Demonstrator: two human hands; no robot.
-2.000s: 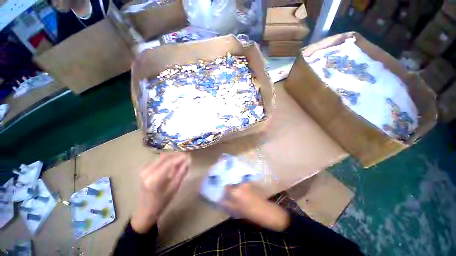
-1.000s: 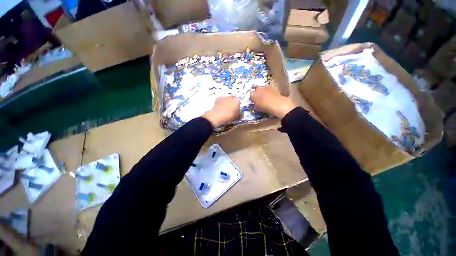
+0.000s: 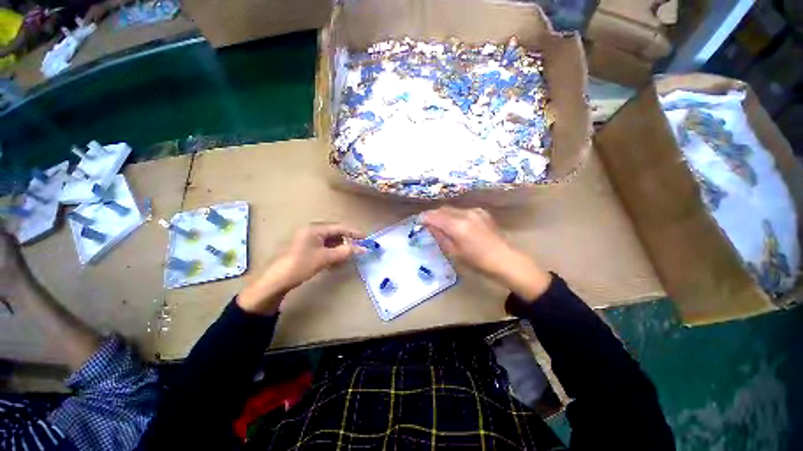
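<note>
A white plate point(image 3: 407, 275) lies on the cardboard bench cover in front of me, with short dark uprights near its corners. My left hand point(image 3: 324, 247) is at the plate's upper left corner, its fingertips on a small blue component point(image 3: 367, 244). My right hand point(image 3: 458, 231) is at the upper right corner, fingertips closed on a small component point(image 3: 416, 231), mostly hidden by the fingers. Behind the plate stands the parts box point(image 3: 458, 193), heaped with small shiny blue and brassy parts.
A filled plate point(image 3: 208, 244) with taller grey pieces lies to the left, and several more point(image 3: 107, 218) lie beyond it. A second parts carton point(image 3: 647, 207) stands at right. A neighbour's arm point(image 3: 53, 299) reaches in at lower left. The green conveyor point(image 3: 238, 92) runs behind.
Both hands have come back from the parts box to the plate's two upper corners. The view has shifted, and a neighbour's arm and checked sleeve now show at lower left.
</note>
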